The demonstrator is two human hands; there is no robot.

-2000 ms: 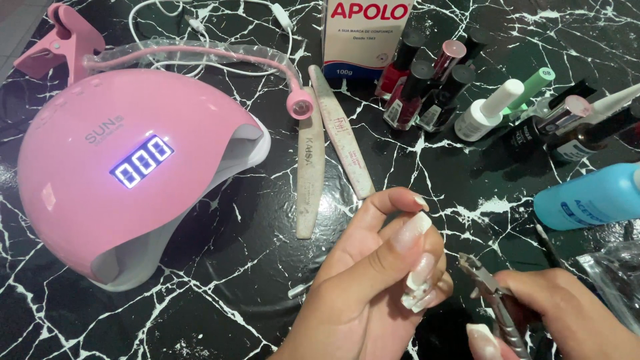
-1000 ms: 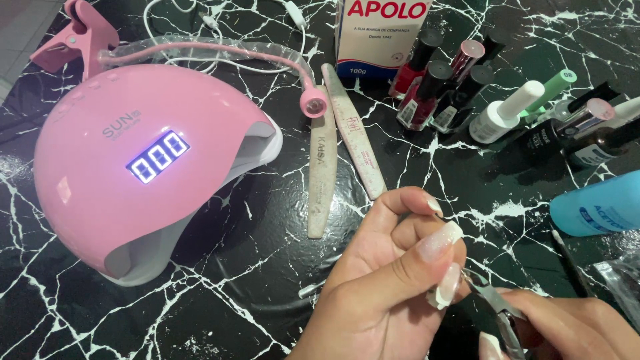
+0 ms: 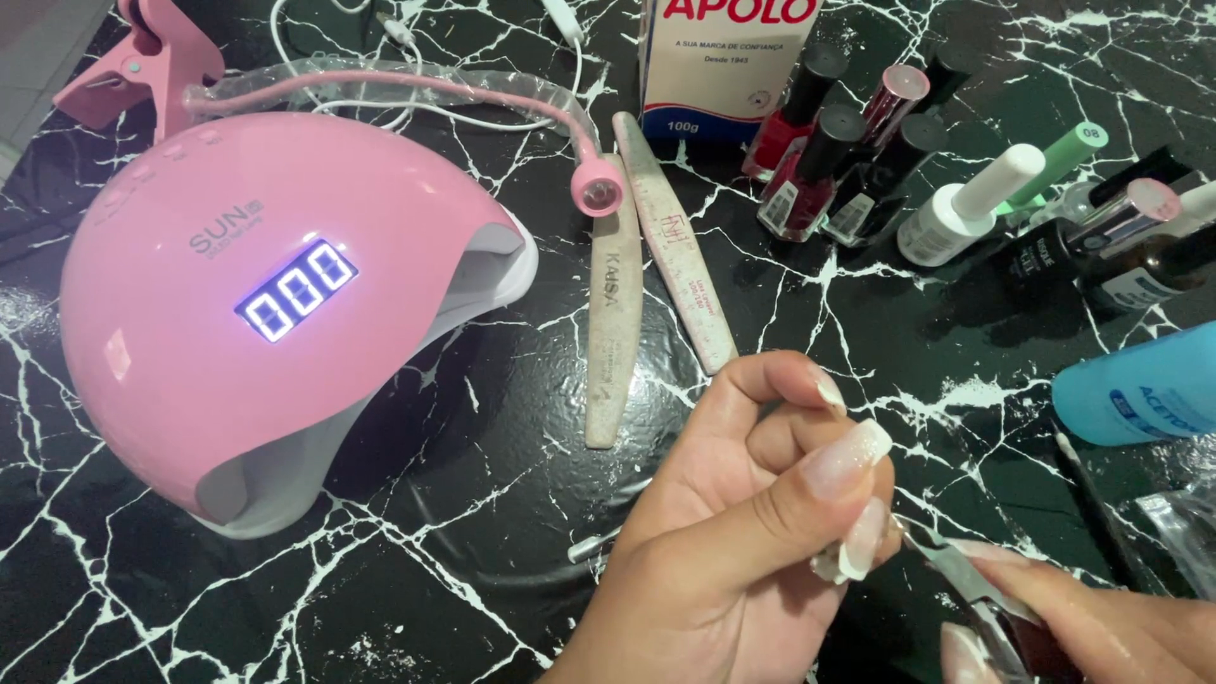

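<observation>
My left hand is raised at the lower centre, palm side up, with the fingers curled in and the thumb laid across them. Its long nails are whitish, and one has a ragged, flaking tip. It holds no tool that I can see. At the lower right, my right hand grips metal cuticle nippers, whose jaws are at a fingertip of my left hand; whether they touch it I cannot tell. Two nail files, one greyish and one whitish, lie just beyond my left hand.
A pink nail lamp with a lit display fills the left. Behind it are a pink clip lamp and a white cable. A cotton box, nail polish bottles and a blue acetone bottle stand or lie on the marbled black table.
The nippers were apart from my left hand two seconds ago; now their jaws are at its fingertip. My left thumb and fingers have shifted slightly.
</observation>
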